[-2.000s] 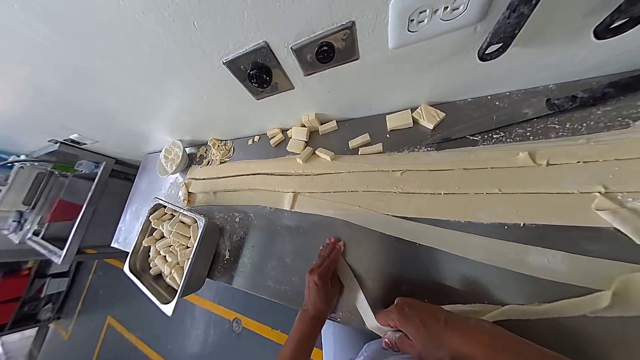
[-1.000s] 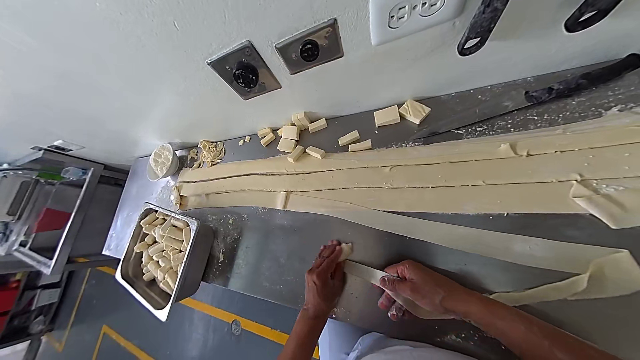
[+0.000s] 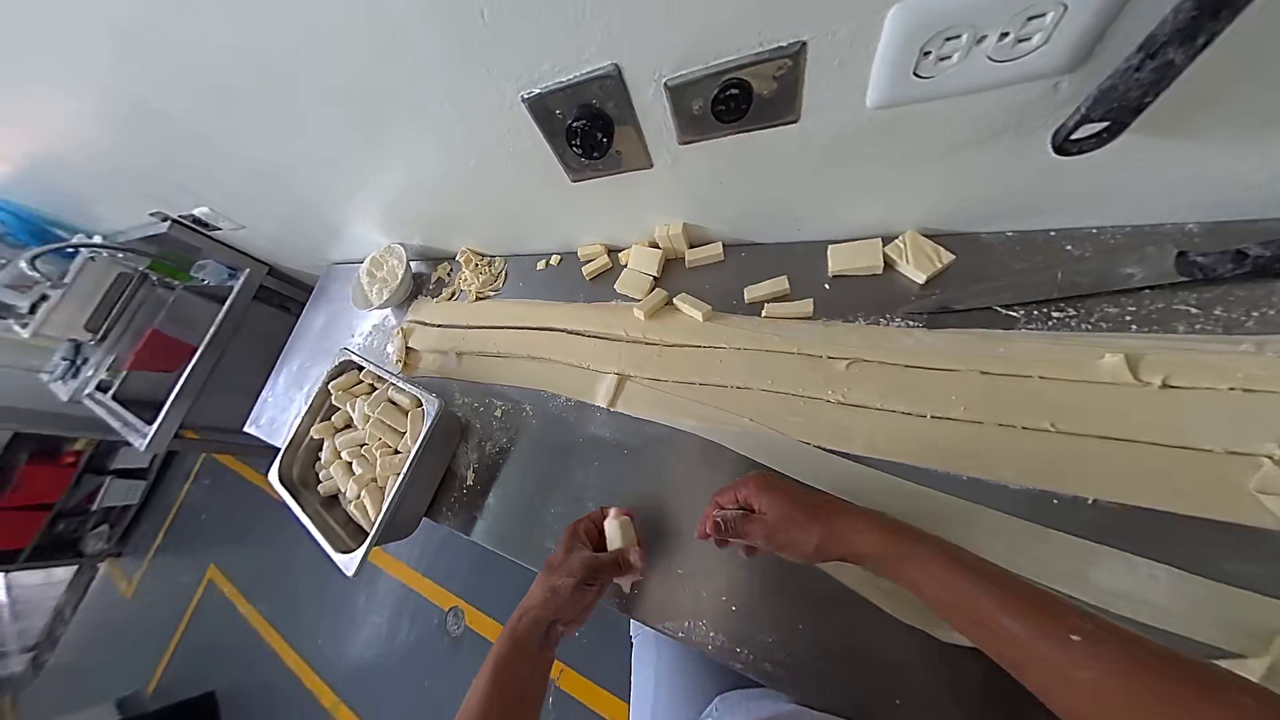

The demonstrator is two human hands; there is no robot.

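My left hand [image 3: 585,565] holds a dough-wrapped stick [image 3: 621,535] upright near the table's front edge. To its right, my right hand [image 3: 755,515] hovers over the steel with curled fingers; whether anything is between them cannot be told. Long cut strips of rolled dough [image 3: 700,360] run along the table. A loose dough strip [image 3: 920,500] passes beyond and under my right forearm. At the left, a steel pan [image 3: 437,420] holds many wrapped pieces [image 3: 365,440]. Cut pale blocks, apparently cheese [image 3: 645,262], lie behind the dough.
A bowl of flour [image 3: 383,277] and a pile of dough scraps [image 3: 475,275] stand at the far left corner. A long dark-handled knife [image 3: 1225,262] lies at the back right. Wall outlets [image 3: 590,130] are behind the steel table [image 3: 560,470]. A metal cart [image 3: 200,350] stands beyond its left end.
The dough strip that stretched between my hands is no longer there. My left hand now holds the wrapped piece upright, and my right hand is apart from it.
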